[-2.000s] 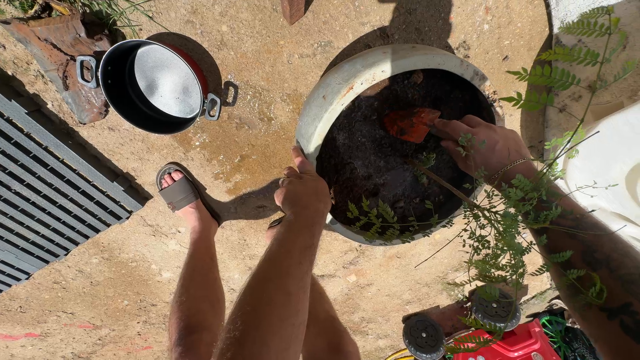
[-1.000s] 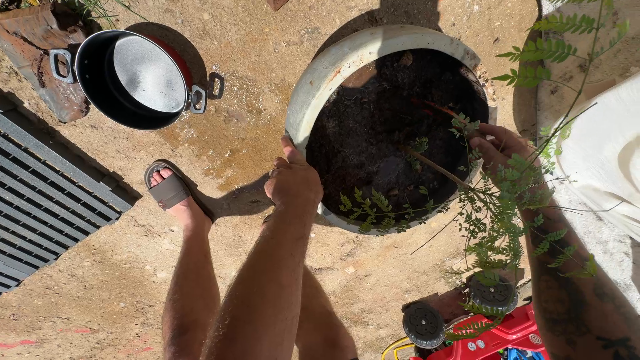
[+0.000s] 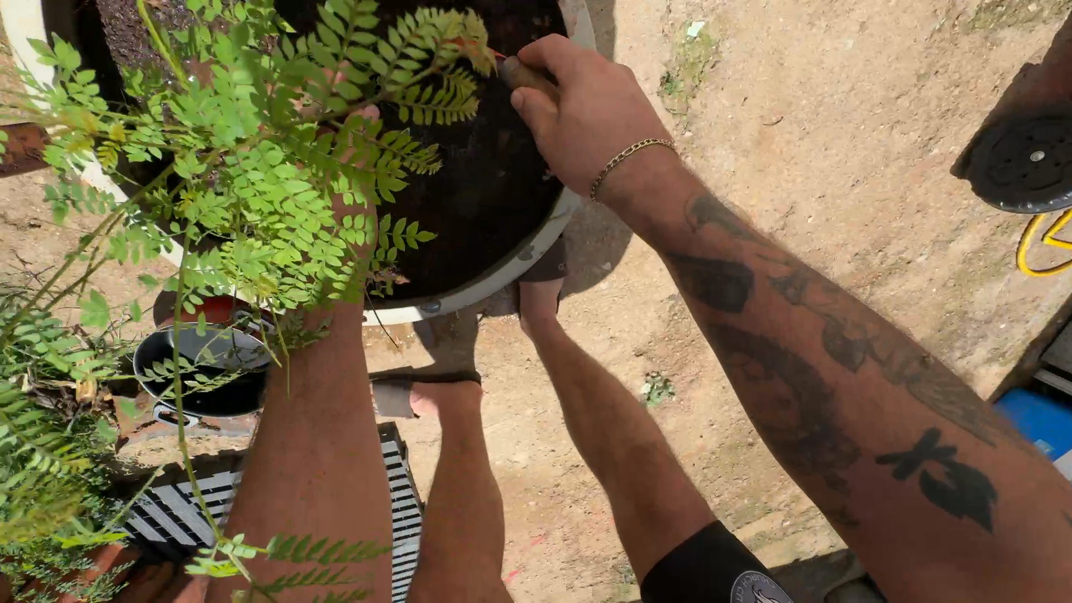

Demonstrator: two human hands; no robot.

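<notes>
My right hand (image 3: pixel 578 113) is closed around the wooden handle of a hand trowel (image 3: pixel 532 79) at the top centre, over the right part of a large pale round pot (image 3: pixel 481 293). The trowel's orange-red blade is mostly hidden by leaves and shade. Dark soil (image 3: pixel 477 184) fills the pot, wet-looking at the upper left. A leafy plant (image 3: pixel 276 184) with small green leaflets spreads across the pot's left side. Behind these leaves is my left hand (image 3: pixel 360 121), over the pot; only bits of its fingers show, so its hold cannot be made out.
A black-lined cooking pot (image 3: pixel 209 360) with side handles stands on the ground at the left, below the planter. Near it lies a grey slatted panel (image 3: pixel 180 511). More foliage (image 3: pixel 42 452) fills the lower left. A black wheel (image 3: pixel 1026 163) and yellow tubing (image 3: pixel 1034 251) are at the right.
The view has swung round strongly. My left hand has left the planter's rim and is now among the leaves over the pot. My right hand still holds the trowel.
</notes>
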